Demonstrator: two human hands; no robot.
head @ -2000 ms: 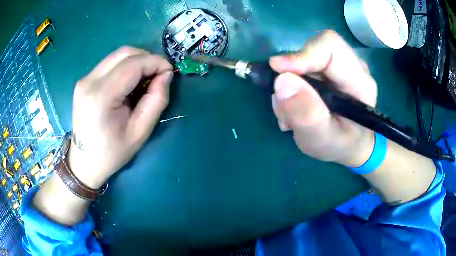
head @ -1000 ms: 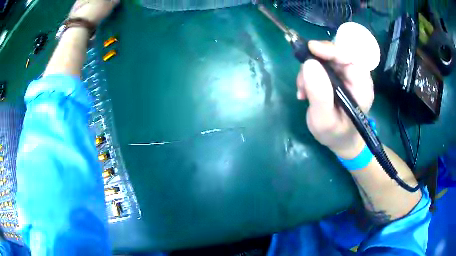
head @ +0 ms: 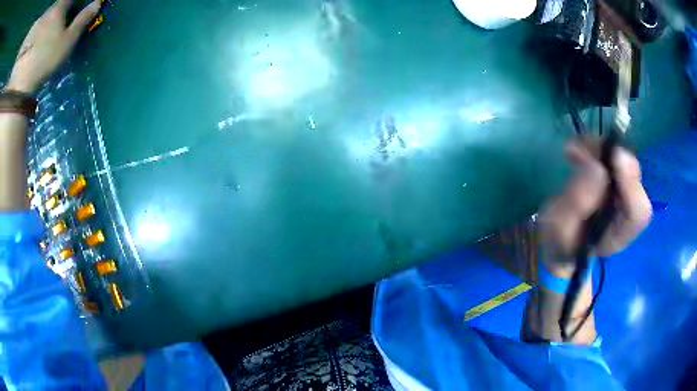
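Observation:
The soldering iron point(head: 592, 229) is in my right hand point(head: 600, 202) at the right, blurred, with its metal part pointing up toward the black station. My left hand point(head: 50, 46) is at the top left corner, partly cut off by the edge. Its fingers are near a small orange component point(head: 95, 23); I cannot tell whether they grip it. The clear blister tray point(head: 126, 244) lies at the left, with rows of orange components point(head: 106, 267) in it, partly hidden by my left arm. The round device is not in view.
The black soldering station point(head: 611, 46) stands at the top right, with cords hanging below it. A white round tub point(head: 495, 9) is cut off by the top edge. Thin silvery strands point(head: 149, 159) lie on the green mat point(head: 306, 206). Blue floor with a yellow line point(head: 497, 302) shows beyond the mat.
My right hand has moved right and down with the iron, which now points upward. The view has shifted, so the tub and station sit higher. My left hand has moved further into the left corner.

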